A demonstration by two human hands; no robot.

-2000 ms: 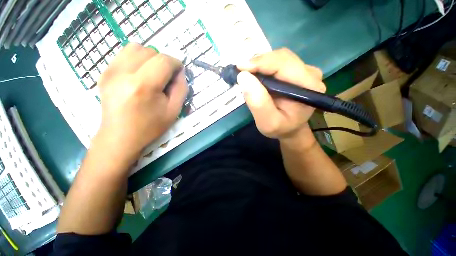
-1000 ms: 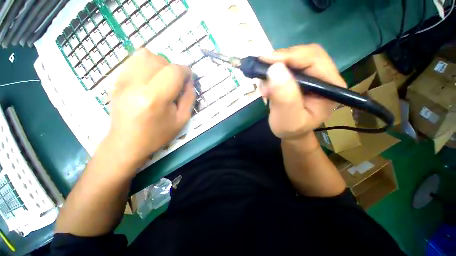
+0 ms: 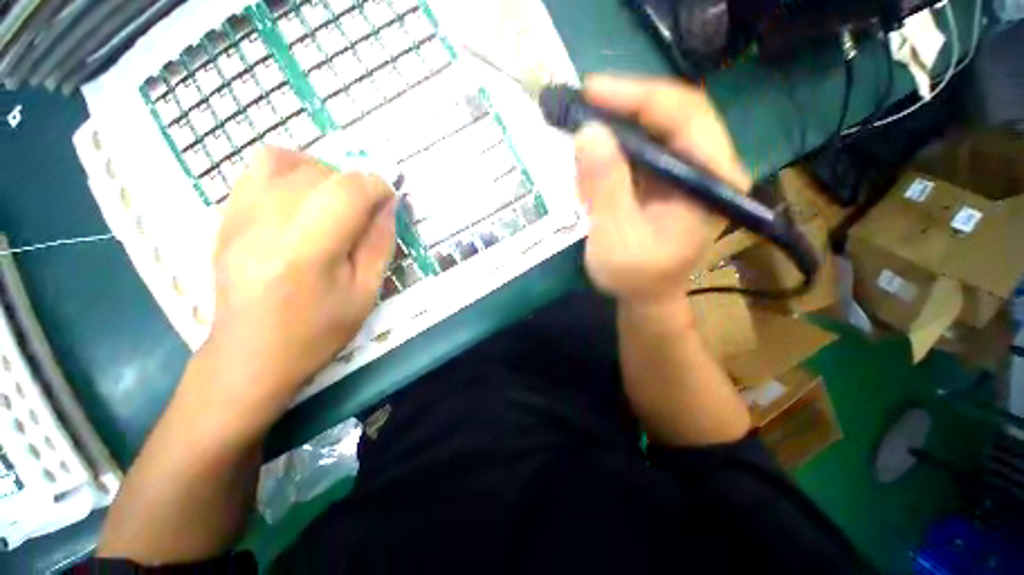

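My right hand grips a black soldering iron above the right part of the tray; its thin tip points up-left and is faint against the white. My left hand is closed, fingers pinched, over the lower middle of the tray; a short dark piece shows at its fingertips, too blurred to name. The green PCB panel lies in the white tray, partly hidden under my left hand. A thin solder wire comes in from the left and goes out of sight near the tray.
Stacked grey-white trays stand upper left. A second white tray lies far left. A black object and cables are upper right. Open cardboard boxes stand on the green floor to the right. A clear plastic bag is below the bench edge.
The iron and my right hand have moved up, with the tip off the area beside my left fingers. My left hand has shifted slightly left. The view has turned to the right, showing more black equipment.
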